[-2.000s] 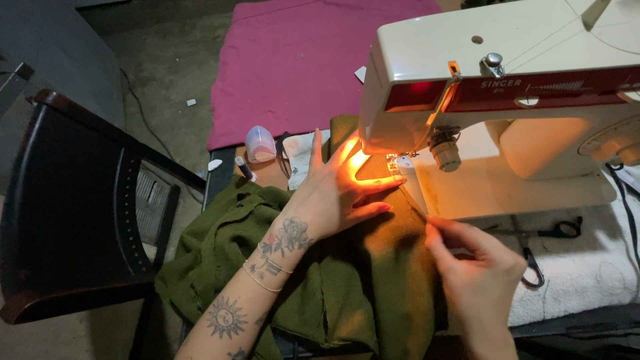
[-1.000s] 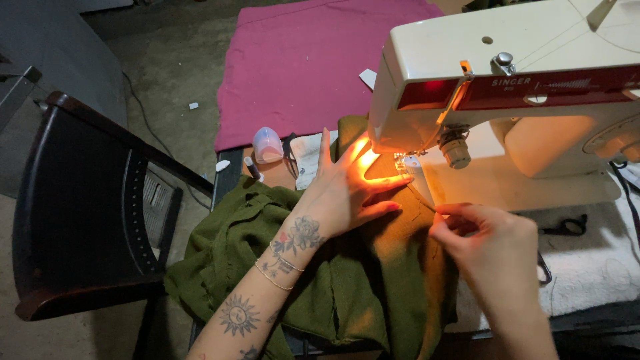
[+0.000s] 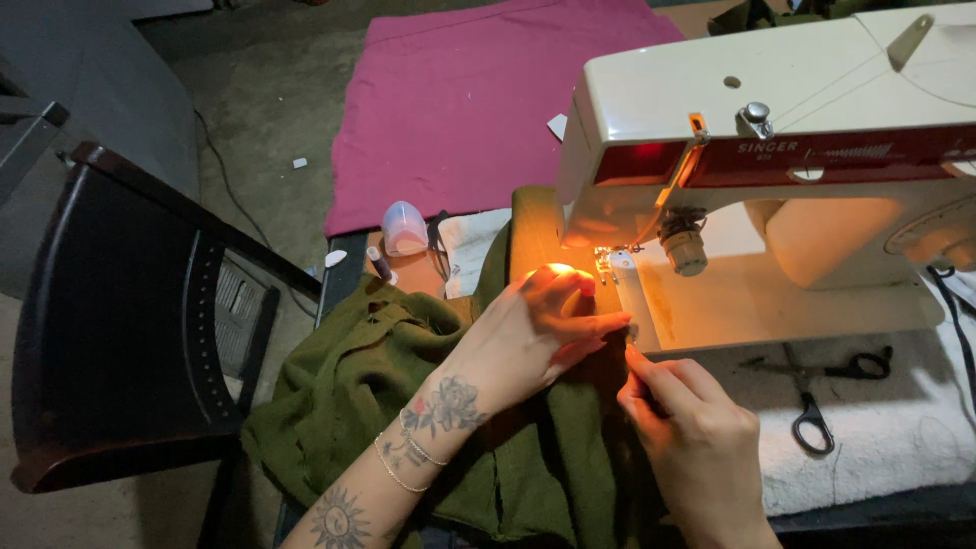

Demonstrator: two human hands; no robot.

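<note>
A white and red Singer sewing machine (image 3: 656, 99) stands at the right, its lamp lighting the presser foot (image 3: 605, 263). Green fabric (image 3: 534, 457) lies under the foot's left side and hangs in folds toward me. My left hand (image 3: 545, 320) rests on the fabric just in front of the foot, fingers bent, its index finger reaching the fabric's right edge. Below and to the right, my right hand (image 3: 686, 427) pinches that edge between thumb and index finger. The two hands' fingertips are close together beside the machine's bed (image 3: 709, 305).
Black-handled scissors (image 3: 813, 419) lie open on a white towel (image 3: 877, 457) at the right. Pink fabric (image 3: 457, 114) covers the far side. A small clear container (image 3: 404, 229) and a thread spool (image 3: 379, 263) sit left of the foot. A dark chair (image 3: 130, 305) stands at the left.
My left hand has drawn back from beside the presser foot toward me, and its spread fingers have bent. My right hand stays at the fabric's edge, now closer to the left fingertips.
</note>
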